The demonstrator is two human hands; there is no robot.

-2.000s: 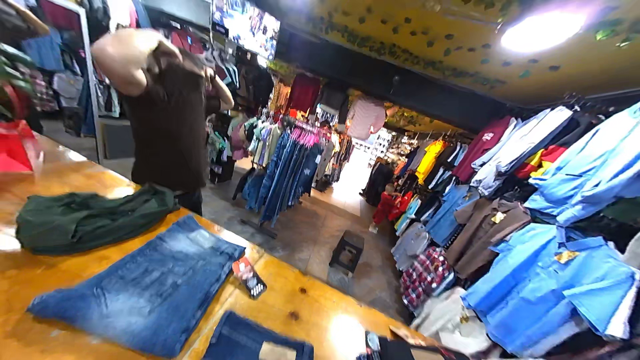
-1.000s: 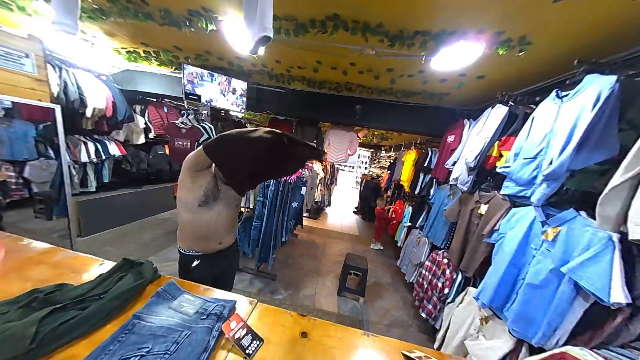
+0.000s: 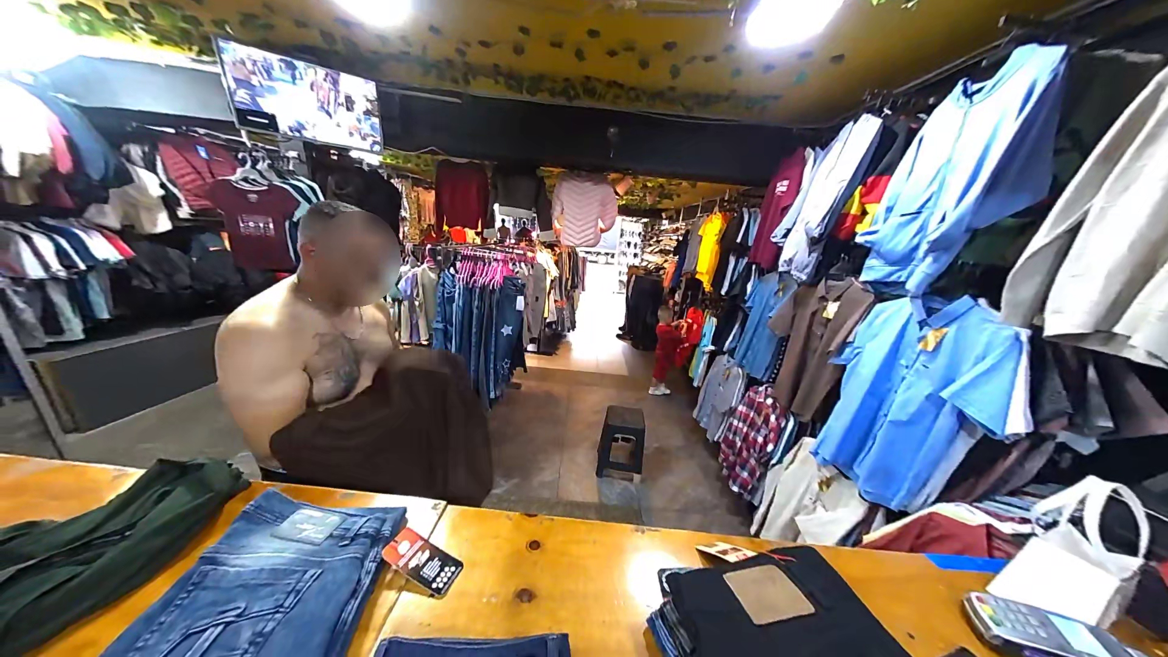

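Note:
Neither of my hands shows in the head view, so what they hold or touch is hidden. On the wooden counter (image 3: pixel 511 575) lie blue jeans (image 3: pixel 265 570) with a red and black tag (image 3: pixel 422 561). To their left is a dark green garment (image 3: pixel 119 538). At the bottom edge, part of a dark blue denim garment (image 3: pixel 474 646) shows. Black trousers with a tan patch (image 3: pixel 821 593) rest on folded jeans (image 3: pixel 669 620) at the right. Across the counter, a shirtless person (image 3: pixel 274 365) has a dark brown garment (image 3: pixel 401 438) over the arms.
A card terminal (image 3: pixel 1031 625) and a white bag (image 3: pixel 1063 570) are on the counter's right end. Beyond stand a black stool (image 3: pixel 622 442), a rack of jeans (image 3: pixel 479 319) and a small person in red (image 3: pixel 669 347). Shirts (image 3: pixel 922 392) hang along the right wall.
The person across the counter has pulled the dark garment off over the head and now has it low in front. The view has shifted, showing more of the counter's right side.

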